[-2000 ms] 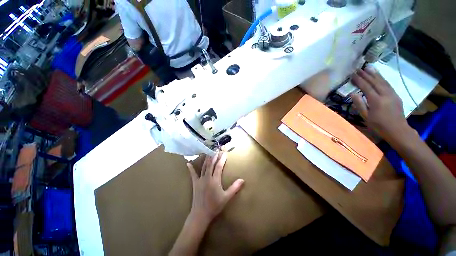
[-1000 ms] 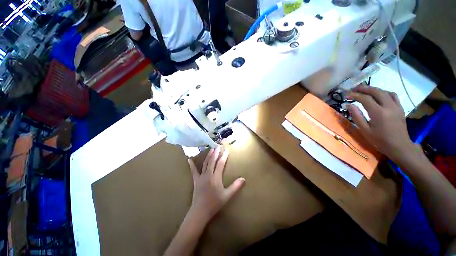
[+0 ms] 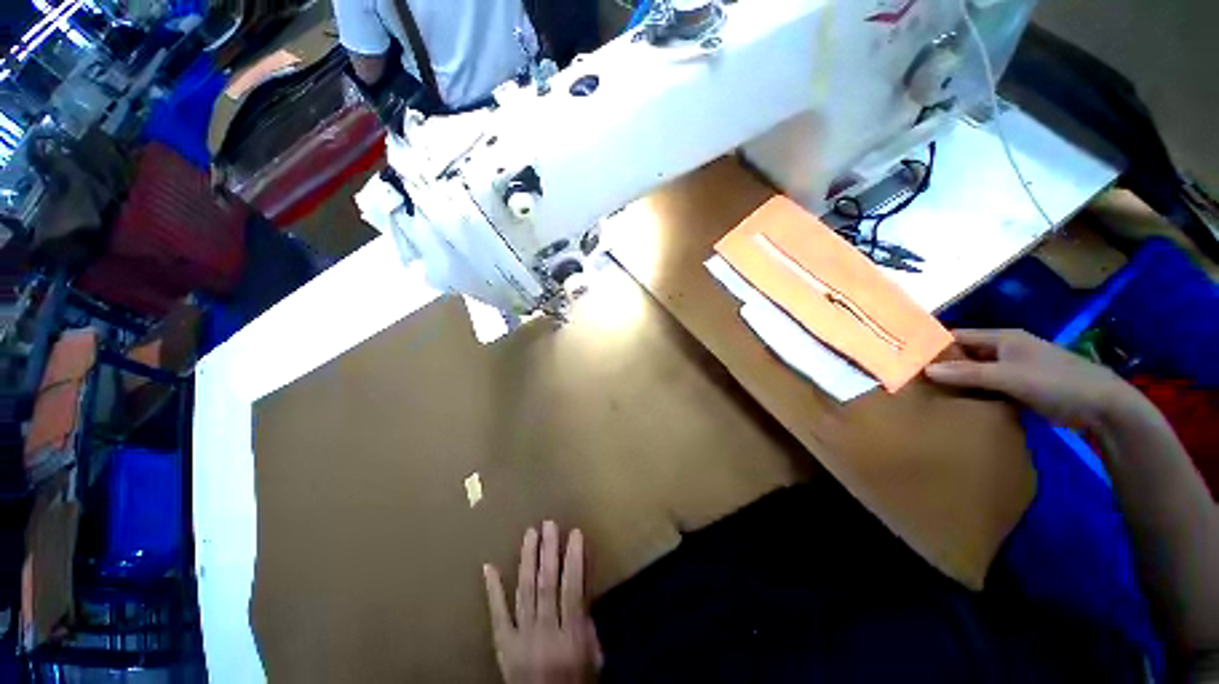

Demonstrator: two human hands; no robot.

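A large brown panel lies flat under the white sewing machine head. The needle area is brightly lit. An orange zipper pocket piece with a white flap under its near side lies on the brown panel's right part. My right hand holds its right corner between thumb and fingers. My left hand lies flat with spread fingers near the panel's front edge, empty, cut off by the bottom of the picture. A small yellowish label lies on the panel above my left hand.
Dark snips and black cord lie by the machine base on the white tabletop. A blue bin with red material is at the right. A person is beyond the machine. A red crate is at the left.
My left hand has moved from beside the needle to the panel's front edge. My right hand has moved from the machine base to the orange piece's corner. The label now shows. The view has shifted.
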